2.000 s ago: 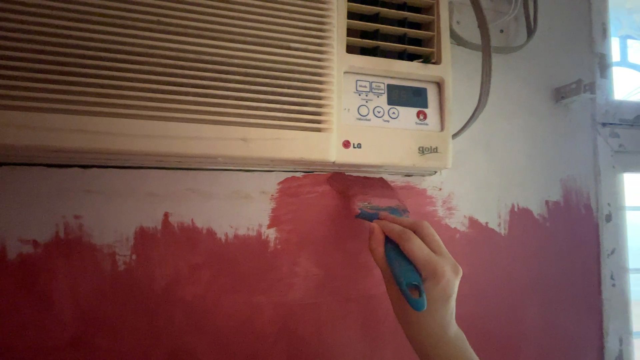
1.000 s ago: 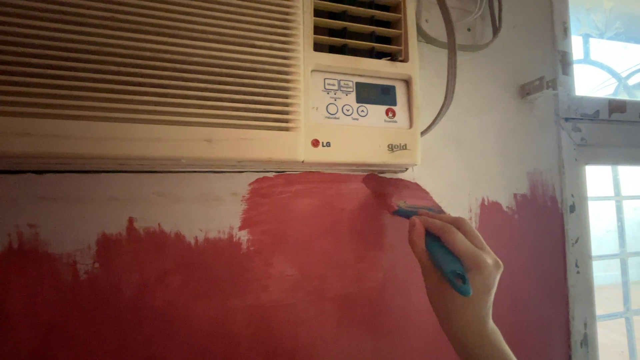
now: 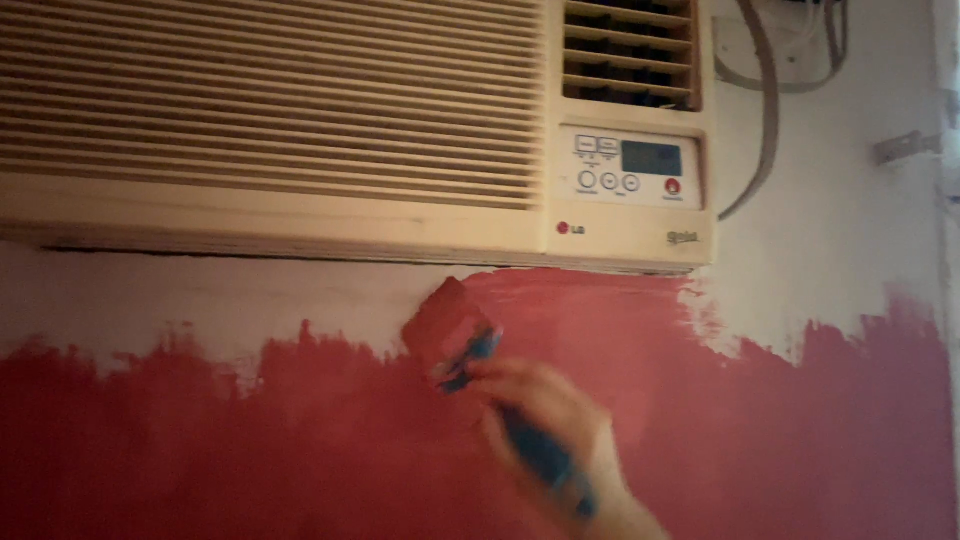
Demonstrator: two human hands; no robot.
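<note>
My right hand (image 3: 555,420), blurred by motion, grips a paintbrush (image 3: 536,442) with a blue handle. Its bristles, loaded with red paint, point up and left and lie against the wall just below the air conditioner. They are at the left edge of a red painted patch (image 3: 592,322) that reaches up to the unit's underside. To their left runs a band of pale wall (image 3: 225,289) above the ragged upper edge of the red paint. My left hand is out of view.
A cream LG window air conditioner (image 3: 300,217) juts out above the brush, with its control panel (image 3: 630,165) at the right. A grey cable (image 3: 769,112) hangs beside it. Further right, a small metal bracket (image 3: 904,148) is fixed to the wall.
My right hand has moved the brush left, from under the control panel to the left edge of the red patch. The bristles now point up and left. The window at the right has mostly left view.
</note>
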